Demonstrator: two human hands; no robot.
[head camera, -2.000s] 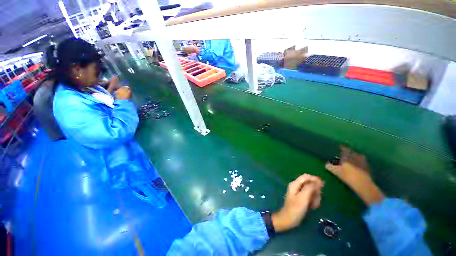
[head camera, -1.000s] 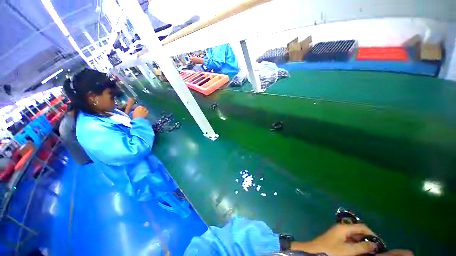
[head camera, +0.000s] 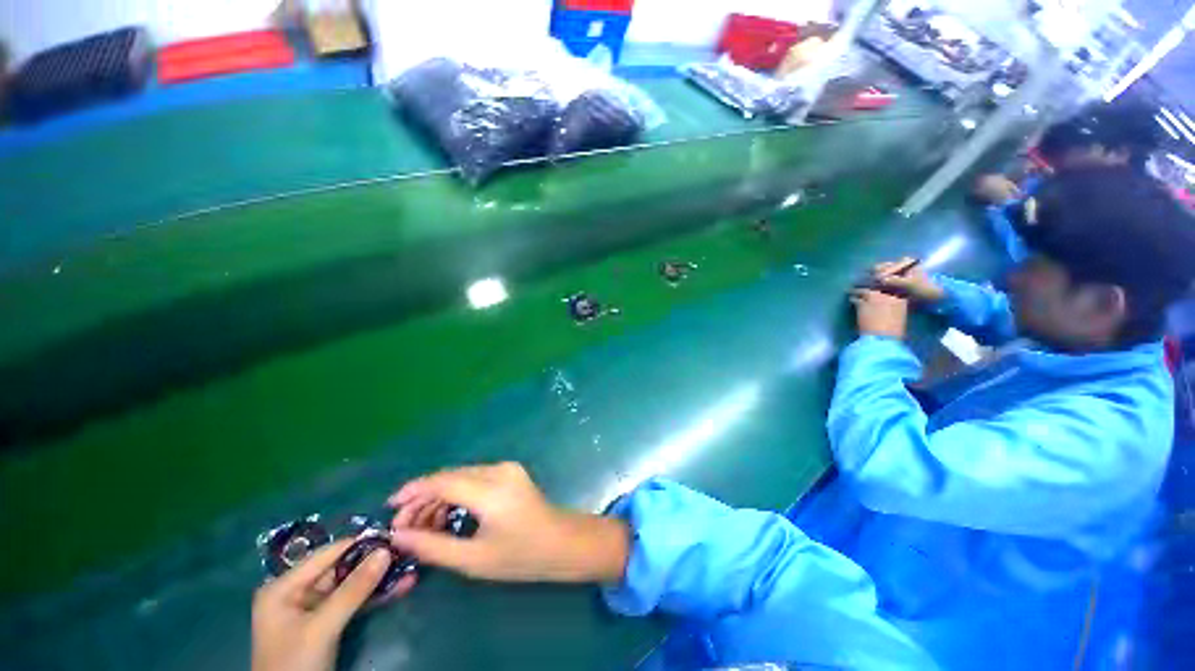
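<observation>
My left hand (head camera: 312, 606) is at the bottom left, its thumb and fingers closed on a round black unit (head camera: 363, 561). My right hand (head camera: 492, 524) is beside it, its fingertips at the unit's right side; a small dark part (head camera: 460, 522) shows at its fingers. Whether the right fingers grip the unit is not clear. Another round black unit (head camera: 291, 544) with a paler centre lies on the green bench just left of and behind the held one.
Black units (head camera: 583, 308) lie spaced along the green belt (head camera: 328, 354). Clear bags of dark parts (head camera: 492, 118) lie beyond it. A person in a blue smock (head camera: 996, 433) sits close on the right. A red tray (head camera: 226, 55) stands at the far left.
The view has swung right; the neighbour on the left and the white pieces are out of view. Both hands are now together around a black unit, with the left hand more fully visible.
</observation>
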